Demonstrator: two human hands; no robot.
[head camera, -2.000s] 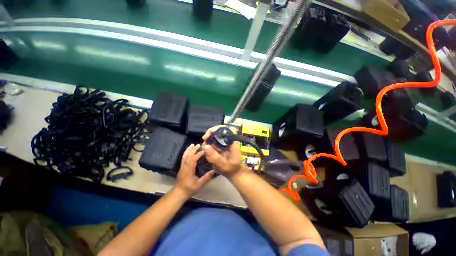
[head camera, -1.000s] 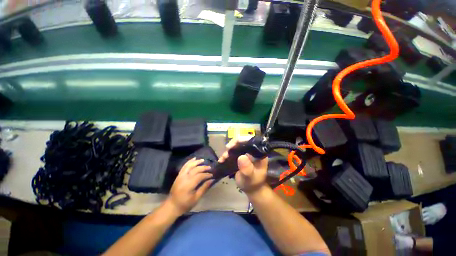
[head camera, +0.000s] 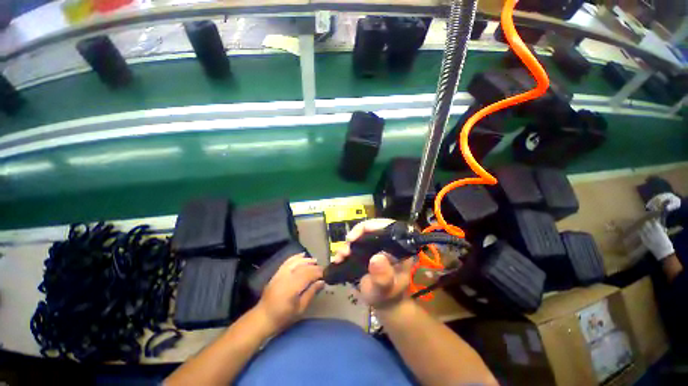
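My right hand (head camera: 383, 264) is closed around the black power screwdriver (head camera: 373, 249), which lies roughly level with its tip towards my left hand. A dark hose leaves its rear at the right. My left hand (head camera: 290, 286) is at the near side of a tilted black housing (head camera: 265, 264), its fingertips near the screwdriver's tip. Whether it grips the housing or something at the tip is hidden. The yellow screw feeder (head camera: 345, 219) stands just beyond my right hand. Tiny dark screws (head camera: 353, 298) lie on the bench between my hands.
A tangled handle pile (head camera: 102, 290) lies at left, beside several black housings (head camera: 205, 292). An orange coiled hose (head camera: 469, 143) and grey ribbed conduit (head camera: 441, 113) hang at right. More housings (head camera: 513, 275) and an open carton (head camera: 558, 324) are there. Another person's gloved hand (head camera: 656, 237) shows far right.
The view has shifted. The screwdriver, upright two seconds ago, is now tilted nearly level, with its rear to the right. Another person's gloved hands now show higher at the right edge.
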